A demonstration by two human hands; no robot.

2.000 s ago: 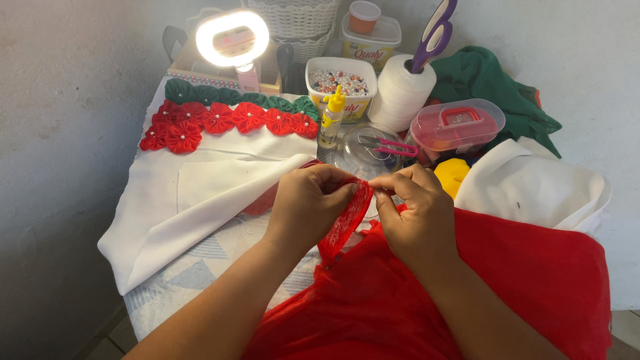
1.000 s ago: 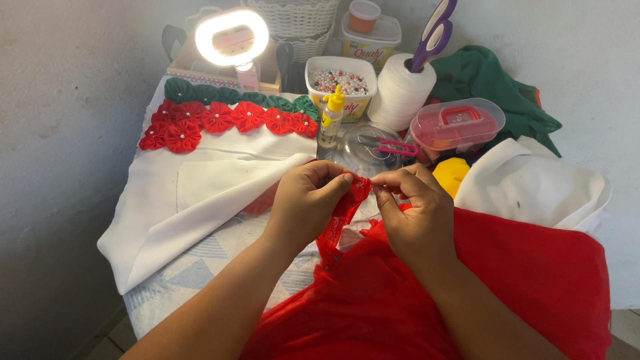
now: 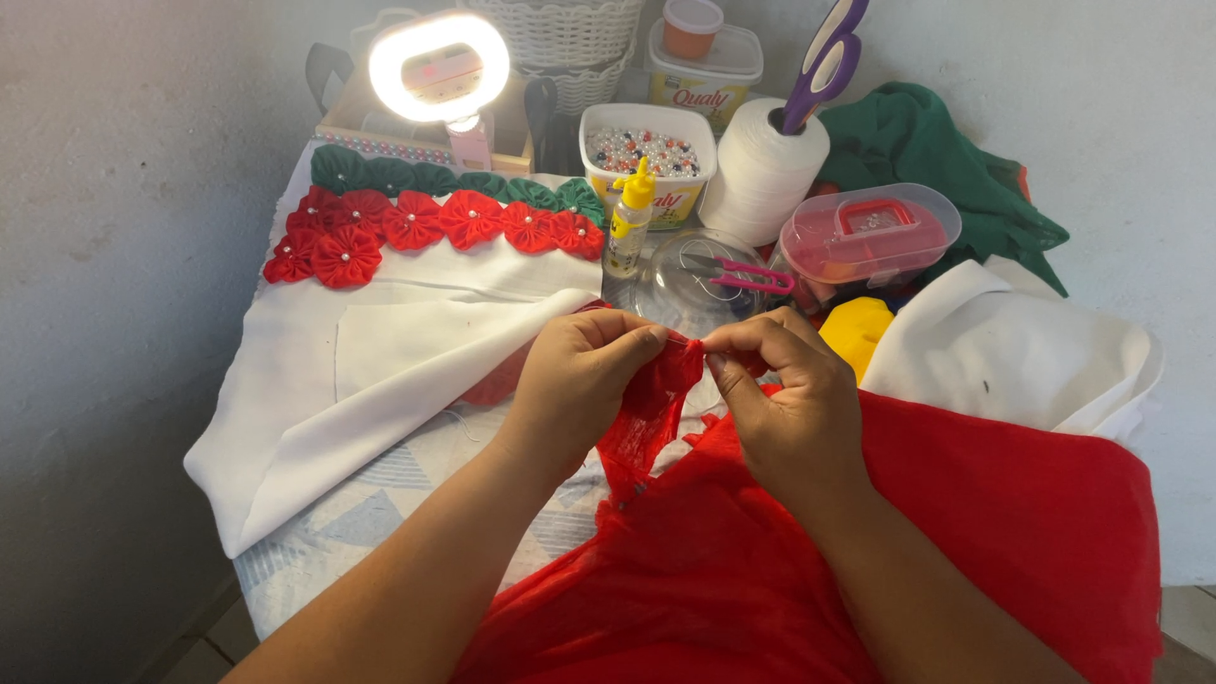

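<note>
My left hand (image 3: pixel 584 385) pinches the edge of a strip of thin red fabric (image 3: pixel 651 404) between thumb and forefinger. Close on its right, my right hand (image 3: pixel 793 394) pinches the gathered end of the same strip; a fine needle seems to lie between the fingertips. A larger red cloth (image 3: pixel 997 494) spreads beneath both forearms. To the left lies a white cloth (image 3: pixel 380 351), folded over, with red fabric yo-yos (image 3: pixel 472 220) and green yo-yos (image 3: pixel 427 178) along its top, pearl beads at the red centres. Pink thread snips (image 3: pixel 750 275) rest on a clear round lid (image 3: pixel 698 294).
Behind my hands stand a glue bottle (image 3: pixel 629 223), a tub of beads (image 3: pixel 649 157), a white thread cone (image 3: pixel 765 171) holding purple-handled scissors (image 3: pixel 822 71), and a pink-lidded box (image 3: pixel 869 233). A lit lamp (image 3: pixel 439 68) is at the back left. White fabric (image 3: pixel 1016 347) lies right.
The red strip between my fingers has shifted and bunched at my right fingertips. Both hands keep nearly the same place.
</note>
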